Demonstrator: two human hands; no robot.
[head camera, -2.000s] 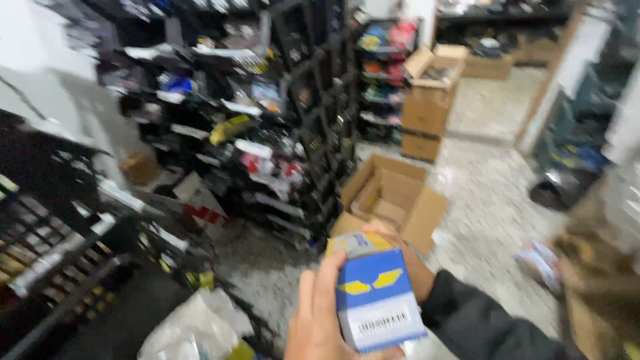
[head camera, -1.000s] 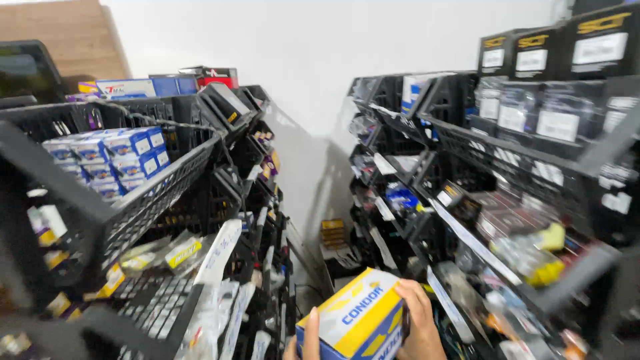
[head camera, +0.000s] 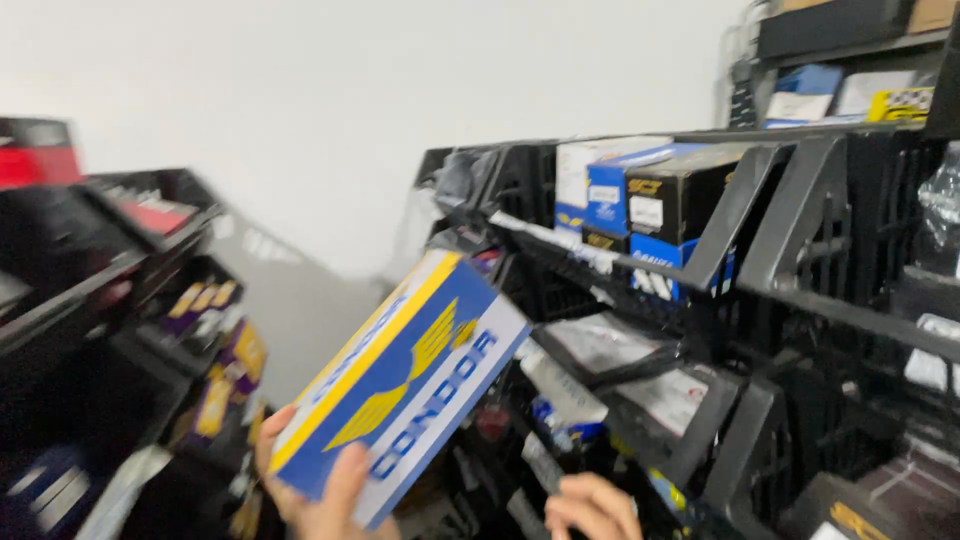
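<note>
A blue, white and yellow Condor cardboard box (head camera: 405, 382) is tilted up toward the right in the middle of the view. My left hand (head camera: 322, 480) grips its lower end, with the thumb on the front face. My right hand (head camera: 592, 506) is at the bottom edge, right of the box and apart from it, its fingers partly curled; whether it holds anything cannot be told. Beyond the box on the right, a black plastic bin (head camera: 637, 262) holds a blue-and-white box (head camera: 606, 196) and a black SCT box (head camera: 660, 202).
Stacked black bins with bagged parts (head camera: 600, 341) rise on the right. More bins stand on the left, with yellow-and-purple packages (head camera: 214, 405) and a red box (head camera: 37, 161). A white wall (head camera: 300, 97) lies behind. A shelf (head camera: 847, 45) is at the top right.
The view has swung to the upper bins. The Condor box, between both hands a second ago, is now raised and tilted in my left hand; my right hand has come off it.
</note>
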